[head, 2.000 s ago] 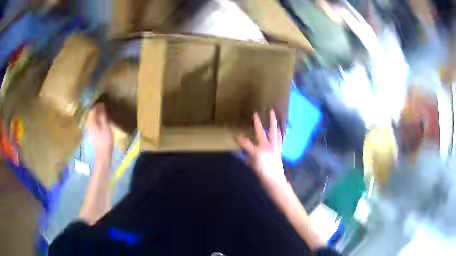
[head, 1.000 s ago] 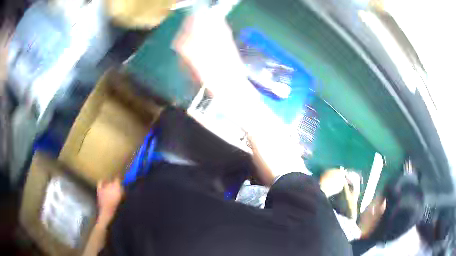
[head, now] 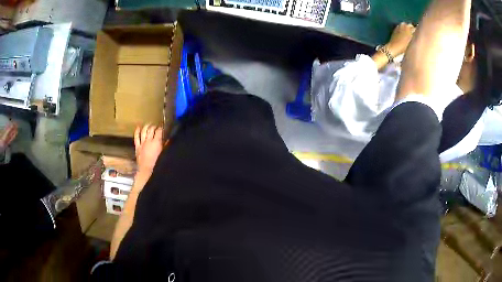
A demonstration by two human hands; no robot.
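Observation:
An open brown carton [head: 140,88] stands at the upper left, with bare brown cardboard showing inside. My left hand [head: 147,144] is bare, with its fingers hooked over the carton's near rim. A second open carton [head: 91,212] adjoins it on the near side and holds several white product boxes [head: 118,190] with small dark and red pictures. My left forearm partly covers it. My right arm reaches up to the upper right, and its hand is cut off by the top edge.
A digital scale [head: 258,10] stands on the green bench [head: 358,25] at the top. A person in a white sleeve sits close by at the right, a hand with a bracelet at the bench edge. Another person's forearm is at the lower left. Blue stool parts [head: 188,77] stand beside the carton.
The view has swung, and the scale now lies at the top edge. My right arm has moved from over the scale to the upper right. My left hand is still at the carton.

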